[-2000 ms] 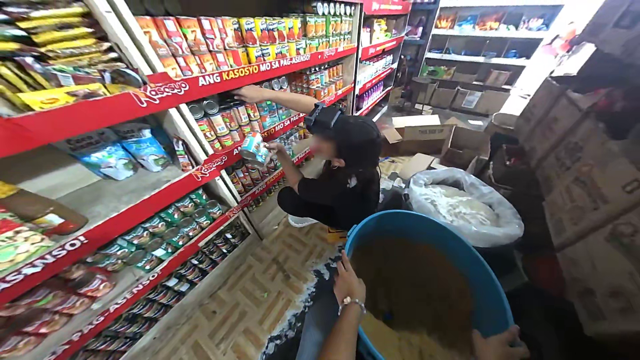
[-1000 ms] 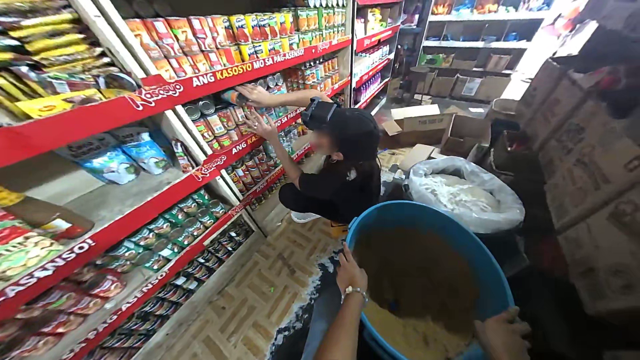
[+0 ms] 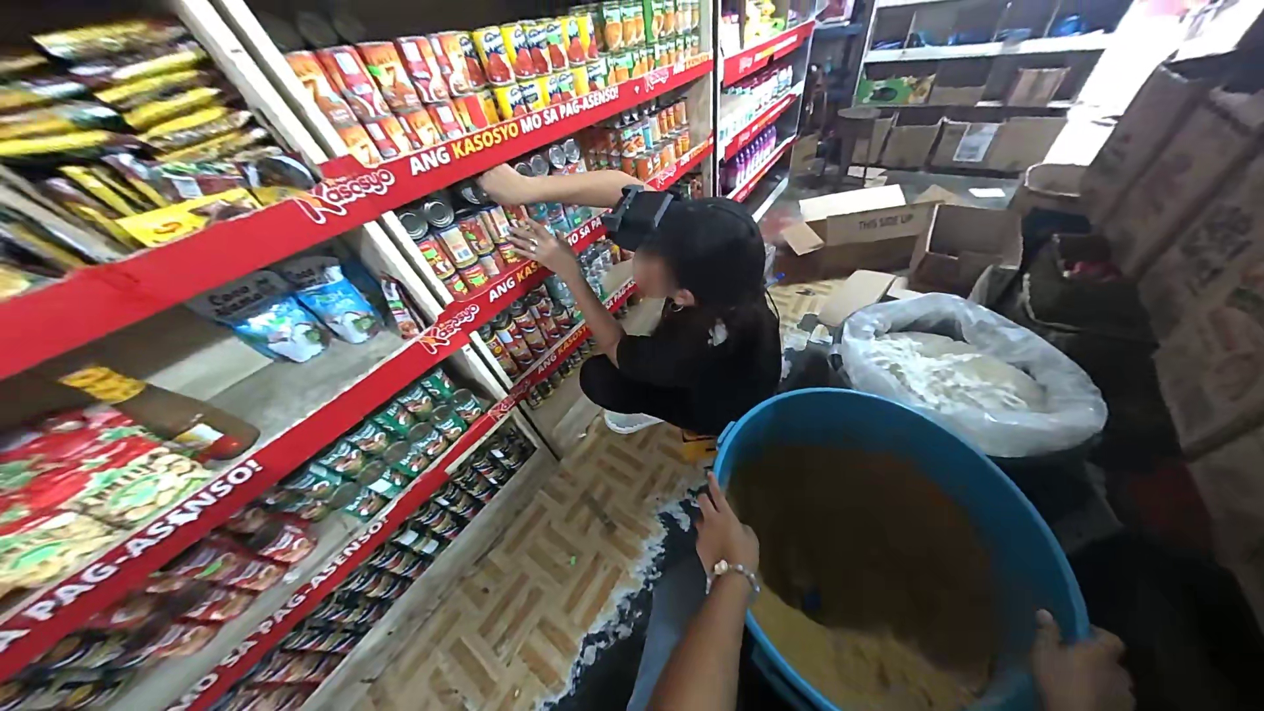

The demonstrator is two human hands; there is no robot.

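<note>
A large blue plastic tub fills the lower right, with tan-brown loose material inside, partly in shadow. On its left side, my left hand, with a bracelet at the wrist, rests against the outer wall near the rim. My right hand grips the rim at the lower right, its fingers partly hidden. Beyond the tub stands a container lined with clear plastic, holding white powdery material.
A crouching person in black reaches with both hands into shelved cans. Red-edged shelves of packets and cans run along the left. Opened cardboard boxes lie behind the plastic-lined container. Stacked cartons line the right; patterned flooring shows below.
The crouching person held a can away from the shelf two seconds ago; both of that person's hands are now at the shelved cans. My hands remain on the tub.
</note>
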